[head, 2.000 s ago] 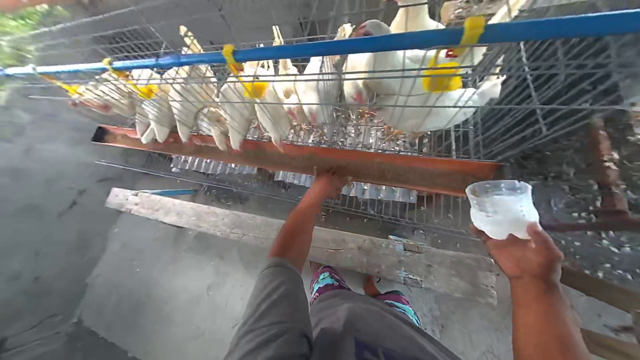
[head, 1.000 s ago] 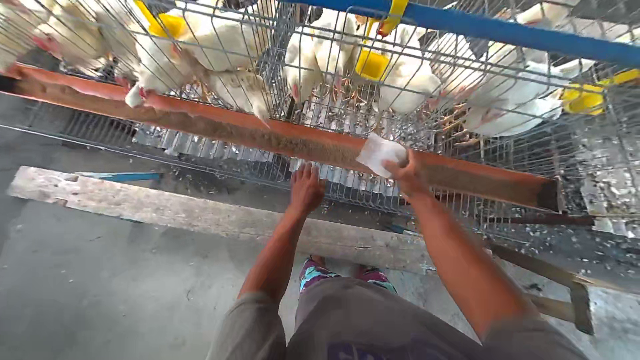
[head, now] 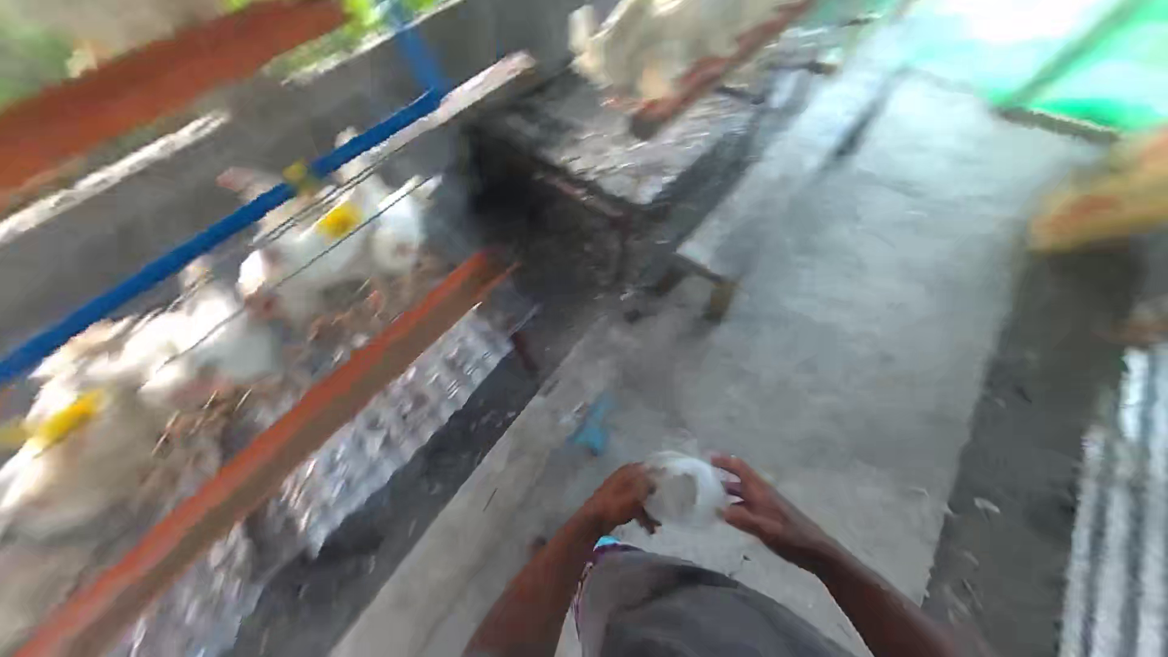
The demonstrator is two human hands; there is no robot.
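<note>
A translucent white plastic container [head: 683,493] is between my two hands, low in the middle of the view. My left hand [head: 628,497] has its fingers on the container's left side, and my right hand [head: 762,511] holds its right side. The picture is blurred, so its contents cannot be told. To the left runs the long orange feed trough [head: 319,415], with brown feed along it. White chickens [head: 315,255] stand in the wire cage behind the trough, below a blue pipe [head: 210,237] with yellow drinker cups [head: 339,219].
A wooden plank [head: 474,511] lies beside the trough, with a blue object [head: 593,424] near it. Concrete floor [head: 821,365] stretches ahead. More chickens [head: 666,46] are beyond the cage's end. Corrugated sheets [head: 1127,511] lie at the far right.
The view has swung right, along the aisle. The container has moved away from the trough to in front of my body. My left hand, apart from it before, is now at its side.
</note>
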